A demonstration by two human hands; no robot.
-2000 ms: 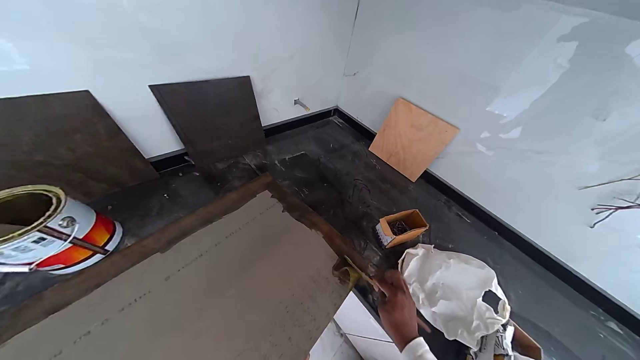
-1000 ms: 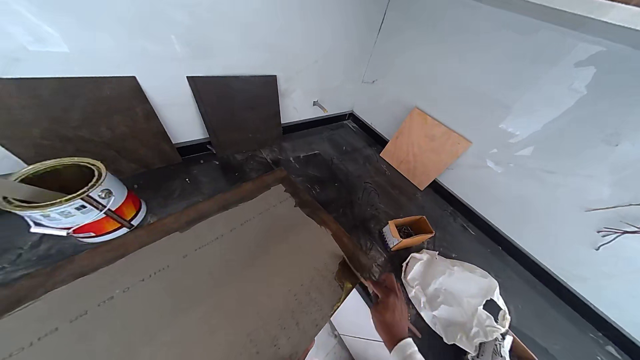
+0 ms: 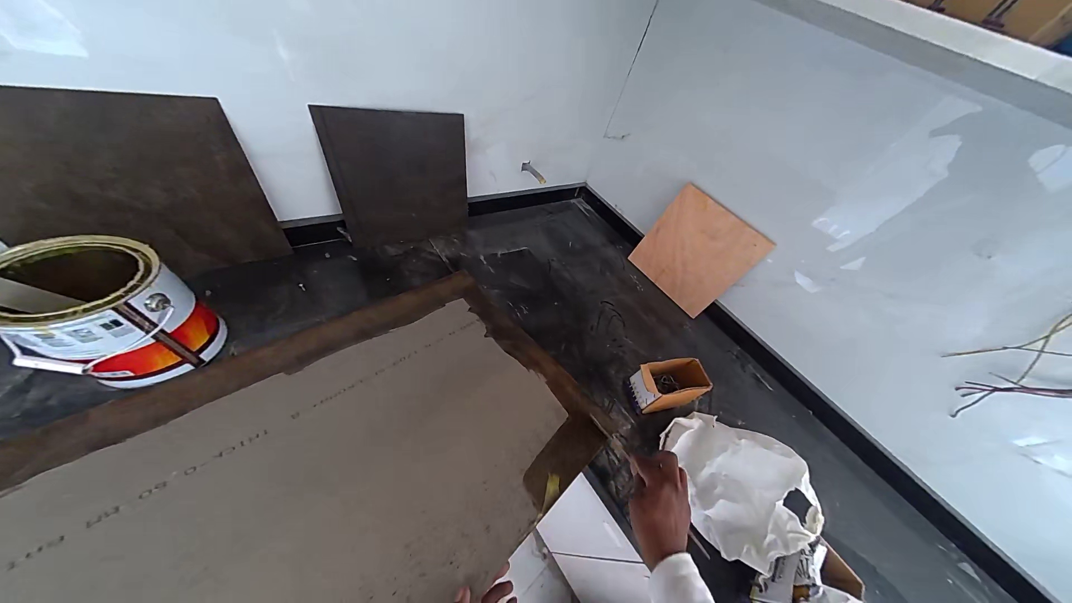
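A grey board (image 3: 335, 452) with printed writing lies at lower left, its far and right borders coated wet brown. My right hand (image 3: 660, 507) is closed around a slim tool, apparently a brush, whose blurred tip (image 3: 618, 437) meets the board's right edge near the corner. A brown wet patch (image 3: 563, 461) covers that corner, with a small yellowish strip (image 3: 550, 492) at its lower edge. Only the fingertips of my left hand (image 3: 487, 593) show, at the board's near edge; their grip is mostly hidden. An open metal bucket (image 3: 159, 339) with brown drips stands beyond the board's left part.
Brown panels (image 3: 402, 176) lean against the far wall, and a plywood square (image 3: 702, 251) against the right wall. Near my right hand are a small open carton (image 3: 687, 381), a crumpled white bag (image 3: 737, 494) and white tiles (image 3: 586, 519). Loose wires (image 3: 1013, 387) protrude at right.
The brown coating at the board's right corner has spread into a broad patch. Fingertips of my left hand have come into view at the near edge. The view has shifted somewhat.
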